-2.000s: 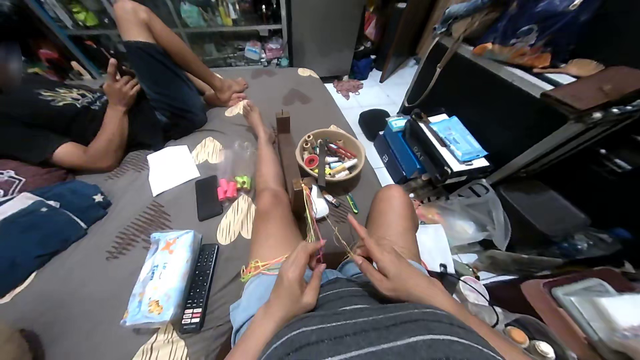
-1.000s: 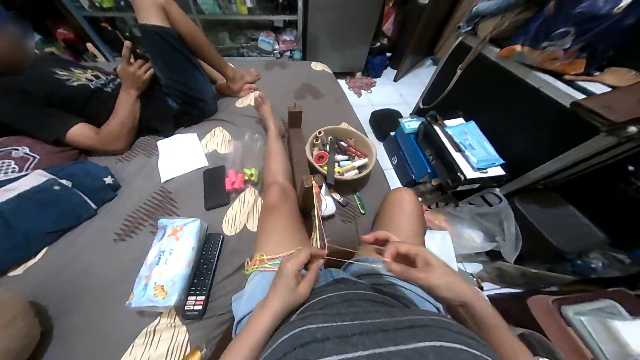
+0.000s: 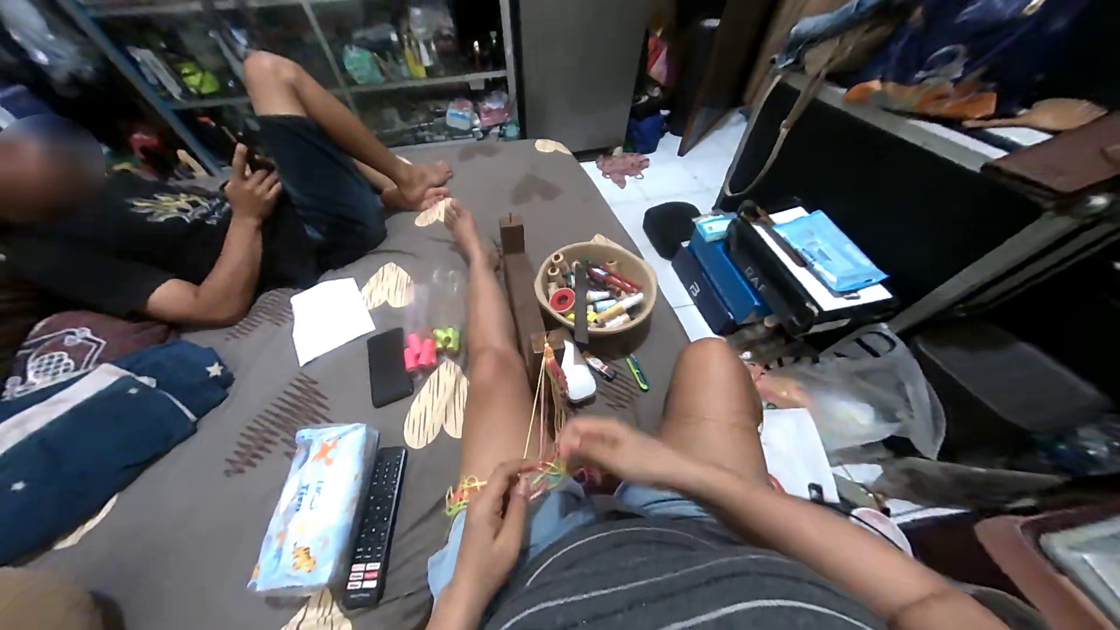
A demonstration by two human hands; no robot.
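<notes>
Colored threads (image 3: 544, 394) run from a peg on a brown wooden frame (image 3: 522, 302) down toward my lap. My left hand (image 3: 500, 512) pinches threads between thumb and fingers above my thigh. Close by on the right, my right hand (image 3: 604, 448) is blurred, its fingers bent beside the threads; whether it grips one cannot be told. A tangle of yellow, green and orange thread (image 3: 464, 494) lies over my left thigh. Beyond my hands, a round basket (image 3: 649, 306) holds spools, markers and a dark flat strip. A white object (image 3: 577, 372) and a green cutter (image 3: 637, 373) lie between my legs.
On the bed are a wipes pack (image 3: 311, 507), a remote control (image 3: 376, 525), a phone (image 3: 390, 367), white paper (image 3: 331, 319) and pink spools (image 3: 420, 352). Another person (image 3: 201, 254) reclines at left. Boxes (image 3: 726, 280) and a plastic bag (image 3: 866, 394) stand right of the bed.
My right hand has moved left, toward my left hand and the threads. A second ago the hands were farther apart, with a thread stretched between them.
</notes>
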